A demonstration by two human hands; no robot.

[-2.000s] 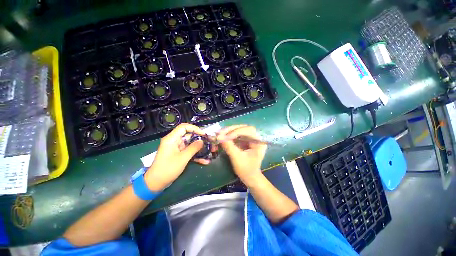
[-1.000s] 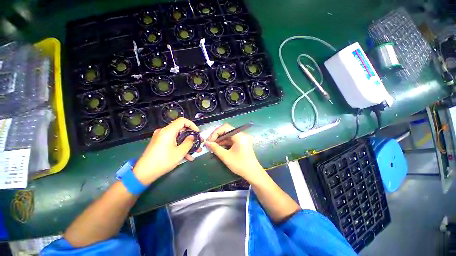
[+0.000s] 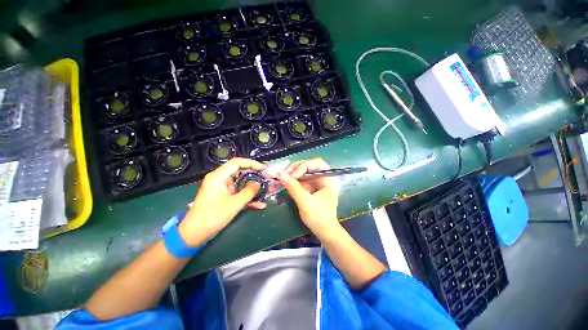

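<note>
My left hand (image 3: 216, 198) grips a round black unit (image 3: 251, 183) between thumb and fingers, above the bench's front part. My right hand (image 3: 314, 195) holds thin dark tweezers (image 3: 338, 171), their back end pointing right. The tweezers' tips are at the unit's right side, partly hidden by my fingers. Behind my hands lies a large black tray (image 3: 193, 133) with rows of round units with yellow-green centres. Thin white pieces (image 3: 264, 72) lie across its middle. A white strip shows partly under my hands.
A yellow bin (image 3: 80, 148) with clear plastic packs is at the left, tan loops (image 3: 33, 271) in front of it. A white control box (image 3: 456, 97), corded handpiece (image 3: 404, 105) and wire spool (image 3: 497, 69) are at the right. A second black tray (image 3: 459, 248) and blue stool (image 3: 506, 209) are lower right.
The tweezers have swung from slanting up to nearly level, as they lay two seconds ago. My hands stay close together around the unit. The whole view has shifted slightly.
</note>
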